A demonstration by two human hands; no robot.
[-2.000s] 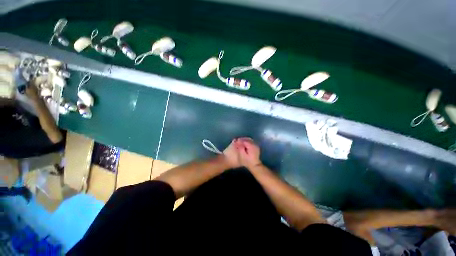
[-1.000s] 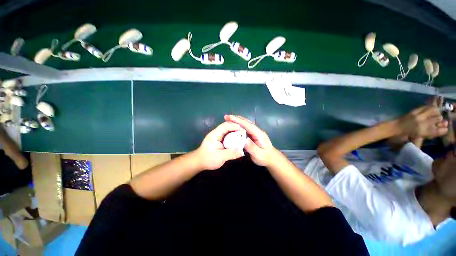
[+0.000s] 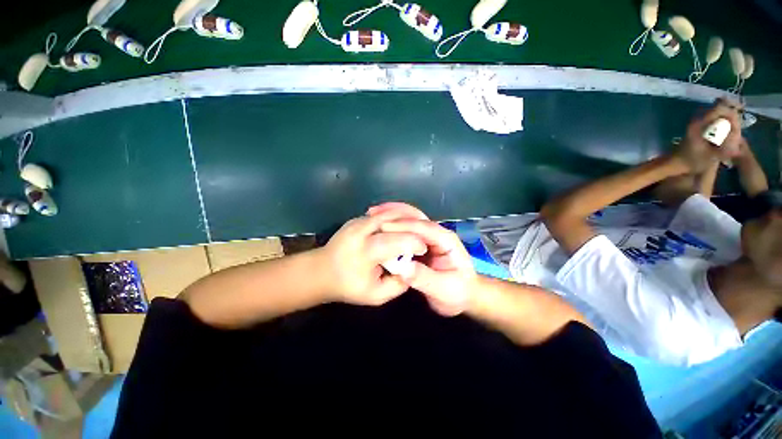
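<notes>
My left hand and my right hand are together in front of my body, at the bench's near edge. Both are closed around a small white piece. Only a little of it shows between the fingers, so its shape and any print are hidden. A loose fan of white slips lies on the green bench against the pale rail.
Corded cream pieces with labelled pieces lie along the green belt behind the rail. More lie at the bench's left. Brown boxes stand below left. A person in a white shirt sits at right, holding a white piece.
The view has shifted, so belt and slips sit higher in the picture. My hands have closed further over the white piece, which showed more before. The neighbour's raised hands now show a white piece.
</notes>
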